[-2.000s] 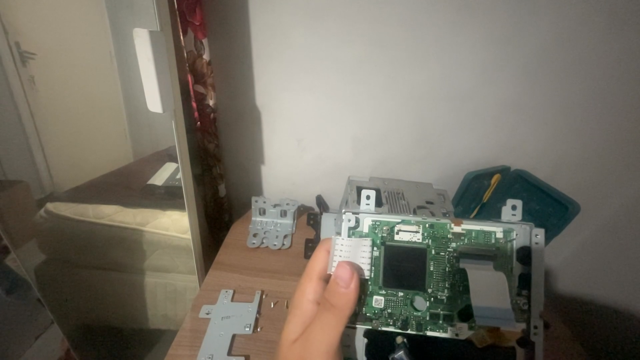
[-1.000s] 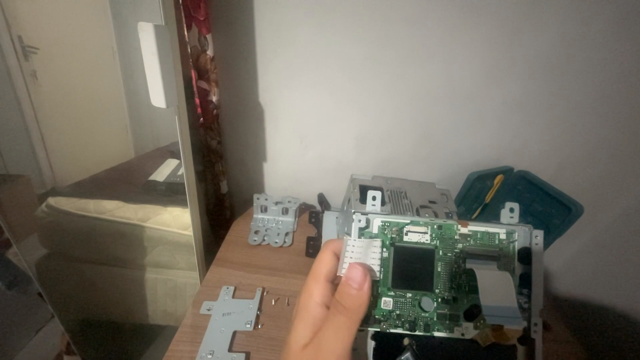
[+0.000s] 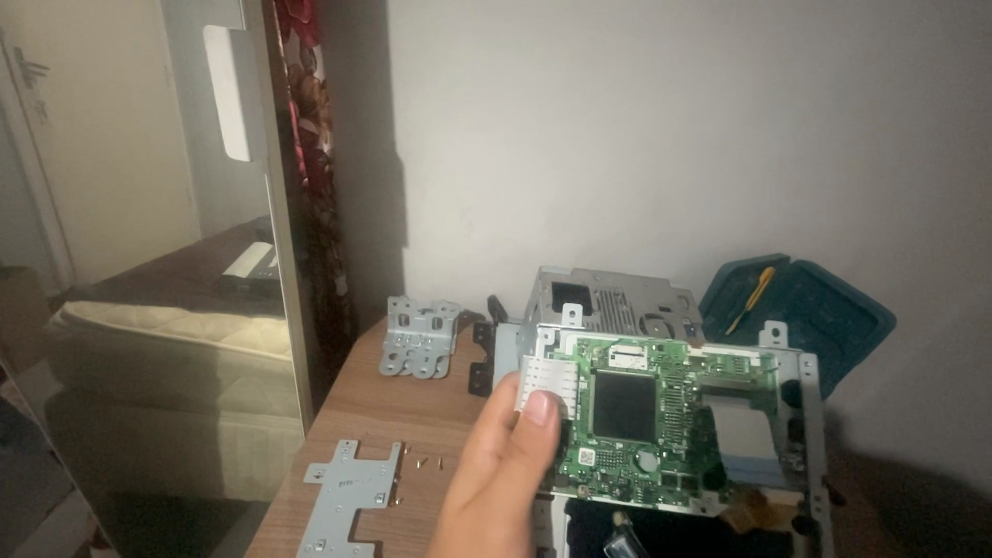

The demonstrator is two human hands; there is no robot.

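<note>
My left hand (image 3: 508, 465) grips the left edge of a green circuit board (image 3: 674, 465) set in a metal frame (image 3: 810, 418). Its thumb presses on a white ribbon cable (image 3: 550, 376) at that edge, and its fingers are partly hidden behind. The board is raised and faces the camera, with a large black chip (image 3: 625, 406) left of its middle. On its right part lies a wider white and blue flat cable (image 3: 744, 438). Below the board are a dark panel (image 3: 690, 535) and a small shiny, partly clear object (image 3: 622, 539) that I cannot identify. My right hand is not seen.
A perforated metal bracket (image 3: 420, 339), a flat metal plate (image 3: 341, 496) and several small screws (image 3: 421, 464) lie on the wooden table (image 3: 372, 411). Behind the board stands a vented metal chassis (image 3: 620, 298), beside a teal case (image 3: 837, 310) with a yellow-handled tool (image 3: 750, 298).
</note>
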